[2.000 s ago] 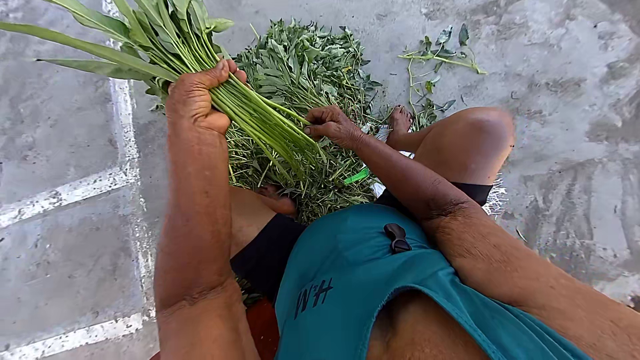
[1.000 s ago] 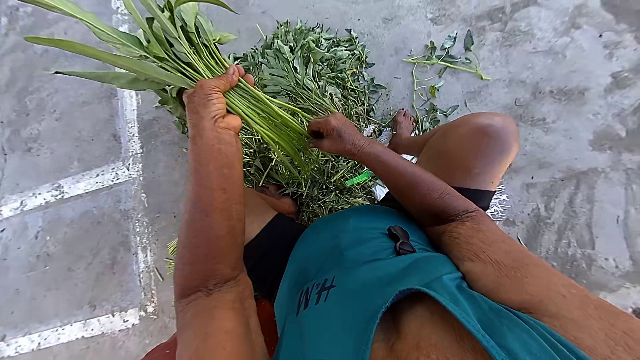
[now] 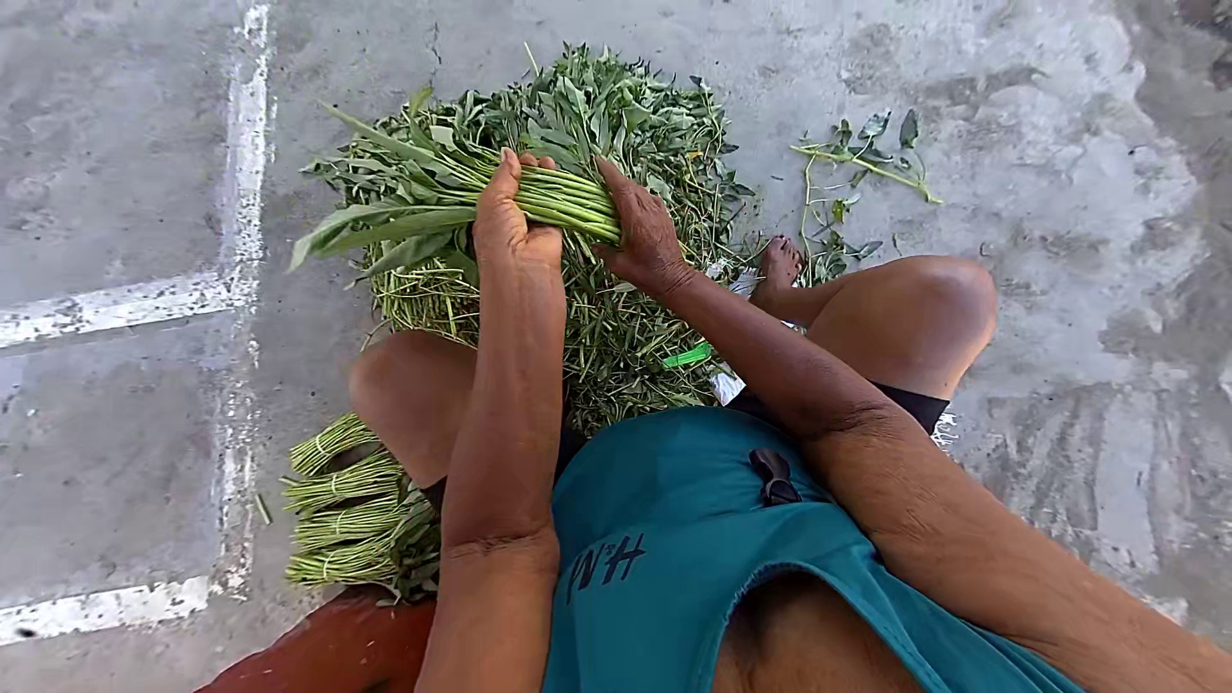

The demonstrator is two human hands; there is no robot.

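My left hand is closed around the middle of a bundle of leafy green stems, its leaves spreading to the left. At the right, cut end of the bundle is my right hand, its thumb and fingers against the stem ends. Below and behind both hands lies a large heap of leafy greens on the ground between my legs. Several tied bundles of green stems lie in a row beside my left thigh.
A bright green strip rests on the heap near white scraps. Loose leafy stems lie on the concrete floor beyond my right foot. White painted lines cross the floor at left. A red surface is at bottom left.
My left hand has brought the bundle down and to the right, from a slant to nearly level over the heap. My right hand has moved from the lower stems to their ends.
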